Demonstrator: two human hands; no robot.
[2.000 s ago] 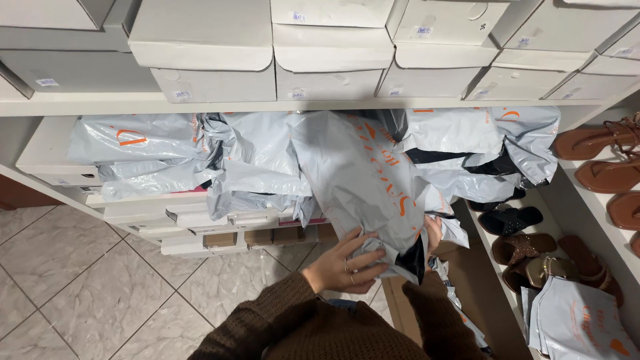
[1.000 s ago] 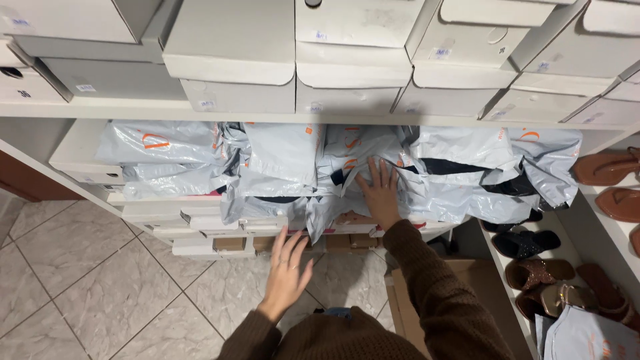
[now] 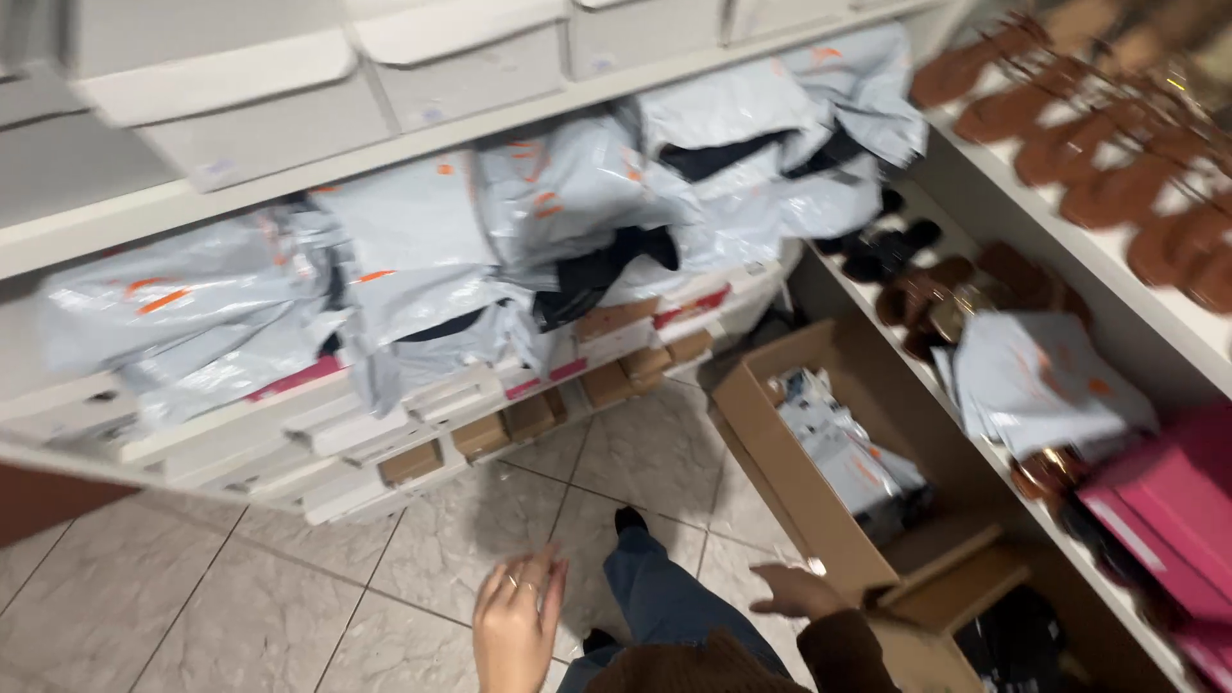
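Observation:
My left hand [image 3: 520, 621], with rings on its fingers, hangs over the tiled floor and holds nothing; its fingers are bent and blurred, close to one another. My right hand [image 3: 797, 590], in a brown knit sleeve, is beside the near edge of an open cardboard box [image 3: 804, 515], fingers apart and empty. Inside that box lie grey plastic mailer bags [image 3: 852, 462] with orange print. More such bags fill the shelf ahead: one at the left [image 3: 192, 298], one in the middle [image 3: 568, 192] with black material showing at its open end, and others at the right [image 3: 731, 106].
White shoe boxes [image 3: 462, 87] stand on the shelf above, with more boxes [image 3: 356, 433] below the bags. At the right, shelves hold brown sandals [image 3: 1097, 183], black slides [image 3: 890, 250], stacked mailer bags [image 3: 1044, 380] and pink boxes [image 3: 1174, 510]. Another cardboard box with a black item adjoins the open one.
Two seconds ago both hands held a grey bag; one second ago my right hand pressed on a bag in the middle of the shelf. Both hands are now away from the shelf. The view has turned right.

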